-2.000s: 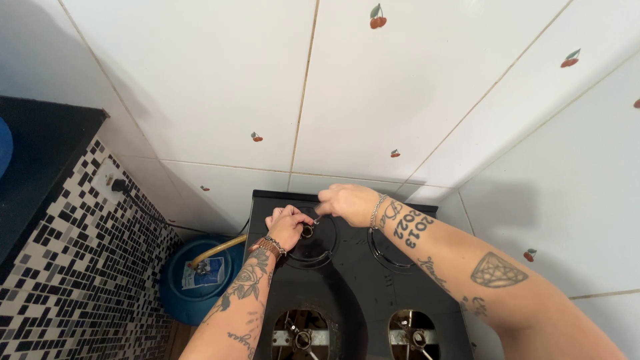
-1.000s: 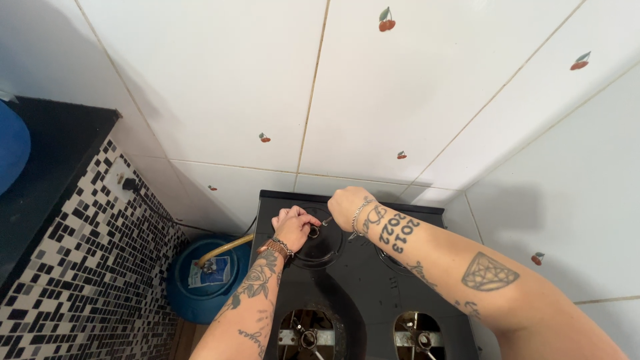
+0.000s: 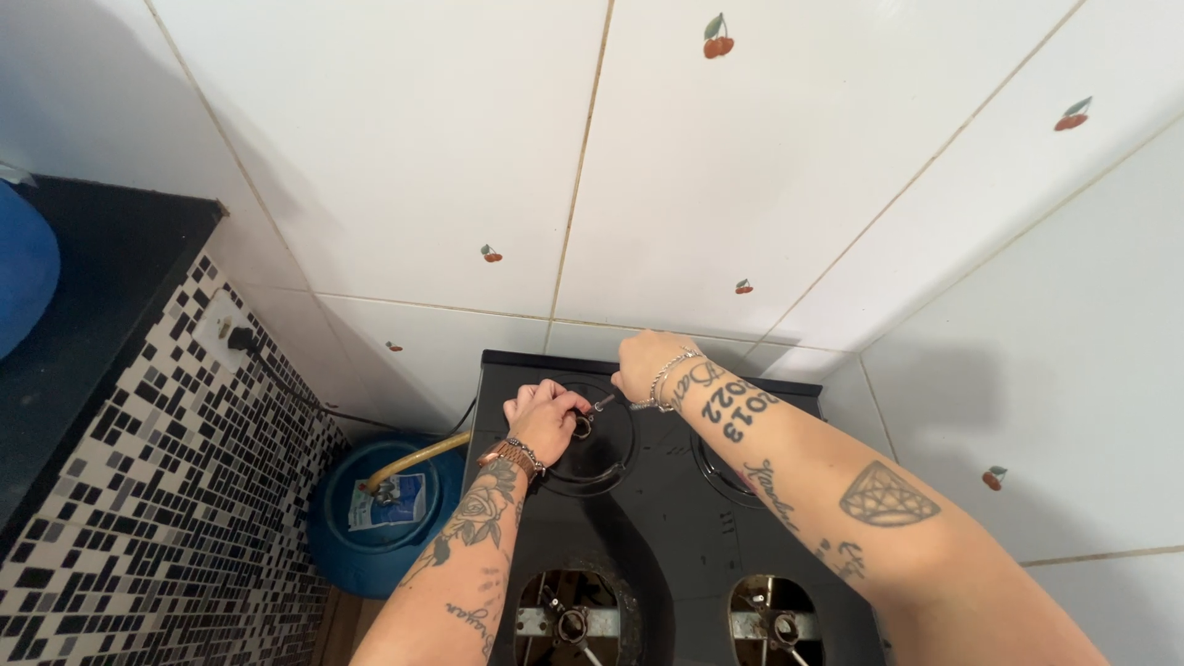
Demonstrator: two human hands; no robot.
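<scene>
A black gas stove top [image 3: 680,546] fills the lower middle of the head view. My left hand [image 3: 546,421] rests at its rear left burner opening [image 3: 582,426], fingertips at the opening's upper rim; whether they pinch a small part cannot be told. To the right, my right hand [image 3: 647,365] is closed around a thin tool, perhaps a screwdriver [image 3: 605,401], whose tip points at the burner opening beside my left fingertips. Most of its handle is hidden in my fist. Two front openings show bare burner supports [image 3: 572,626] on metal brackets.
A blue gas cylinder [image 3: 342,546] with a yellowish hose [image 3: 416,460] stands left of the stove. Beyond it is a mosaic-tiled side with a socket and plug [image 3: 242,339] under a black counter [image 3: 111,240]. White wall tiles [image 3: 444,139] rise behind.
Since the oldest frame my right hand has moved slightly away from my left hand, and the thin tool shows between them. My left hand stays at the same burner.
</scene>
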